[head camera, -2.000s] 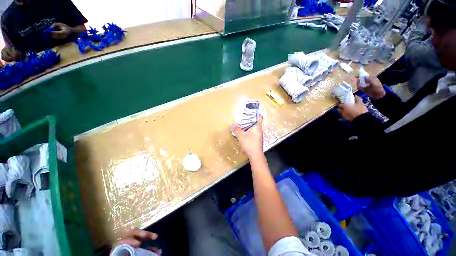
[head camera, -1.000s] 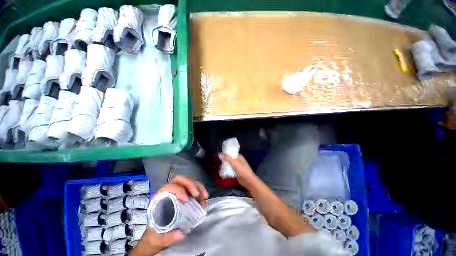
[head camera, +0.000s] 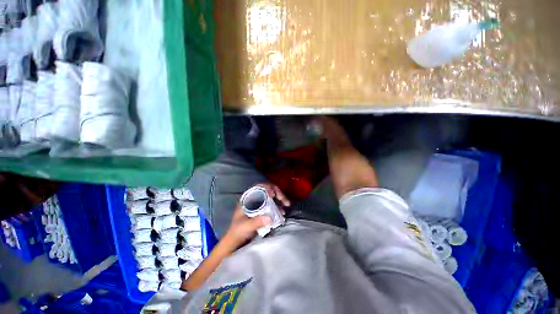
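Note:
My left hand (head camera: 252, 214) holds a light grey tube body (head camera: 265, 207) over my lap, its round open end facing up. My right forearm reaches forward to the bench's front edge. My right hand (head camera: 326, 127) is dark and blurred there, its fingers not clear; a small pale spot shows beside it. A white glue bottle (head camera: 441, 45) with a green tip lies on the tan, shiny bench (head camera: 331, 67).
A green crate (head camera: 178, 92) with rows of grey bodies stands at upper left. A left blue bin (head camera: 120, 236) holds packed grey parts. A right blue bin (head camera: 485, 184) holds round end pieces and a pale sheet. Other blue bins stand at both lower sides.
The view has shifted. My right hand has moved forward to the bench edge; the white piece it held a second ago is no longer clearly seen. My left hand still holds the tube body.

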